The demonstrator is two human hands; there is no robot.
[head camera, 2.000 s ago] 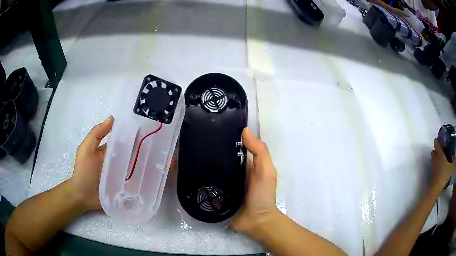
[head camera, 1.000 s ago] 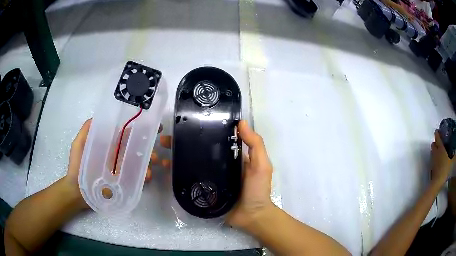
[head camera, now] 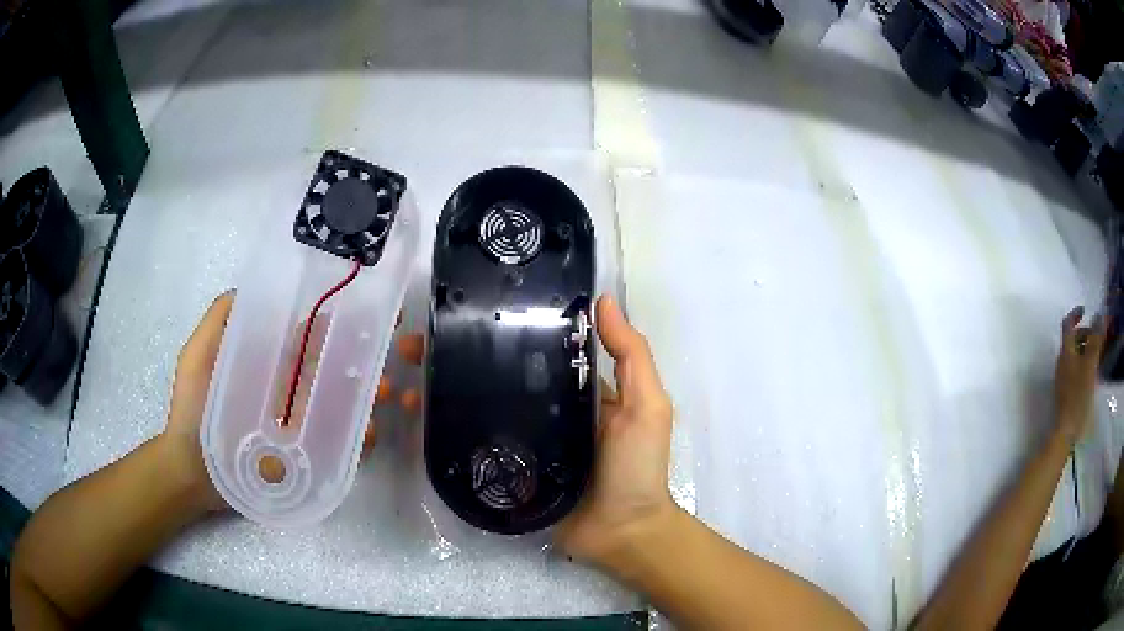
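Observation:
My left hand [head camera: 201,382] holds a frosted white oval tank [head camera: 253,333] from its left side and from beneath, with fingertips showing at its right edge. A black square fan [head camera: 350,208] sits at the tank's far end. A thin red wire [head camera: 301,348] runs from the fan down into the tank. A round hole is at the near end. My right hand [head camera: 635,425] grips the right side of a black oval base housing [head camera: 509,382], open side up. The base shows two round slotted grilles and metallic connectors [head camera: 582,350] on its right inner side. Tank and base are side by side, apart.
White foam sheet [head camera: 764,370] with taped seams covers the table. Black cup-like housings [head camera: 37,296] stand at the left by a dark green post [head camera: 101,111]. Several black parts [head camera: 937,56] lie at the far right. Another person's hand [head camera: 1079,370] is at the right edge.
Since the oldest frame, tank and base have moved slightly left and apart, and the tank's round hole shows more clearly. Over the last second the tank has shifted slightly right. The other person's hand has changed pose.

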